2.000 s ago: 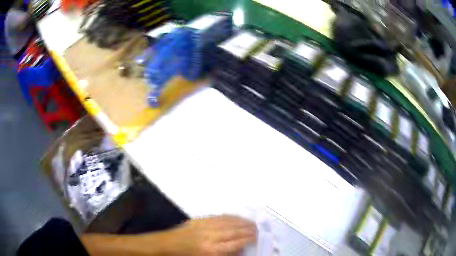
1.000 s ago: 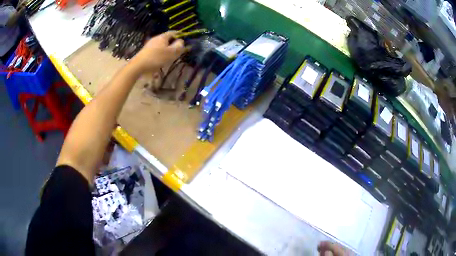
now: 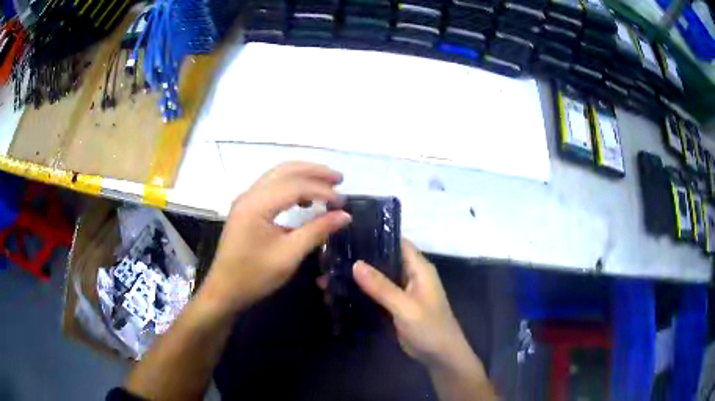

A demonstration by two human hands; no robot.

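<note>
A phone-sized glossy black power bank unit is held at the bench's front edge, its plain dark face up with pale streaks on its right side. My right hand grips its lower part, thumb on the face and fingertips showing at the left side. My left hand has thumb and index finger closed at the unit's upper left corner. Whether a thin piece is also pinched there cannot be seen.
White paper lies behind the hands. Stacked black units line the back; open units lie at right. Blue cables lie on cardboard at left. A scrap carton is below left; red and blue things stand beneath the bench.
My left hand has come back from the dark leads at the back left to the front edge. The black unit now shows in both hands. The view has turned and shifted right.
</note>
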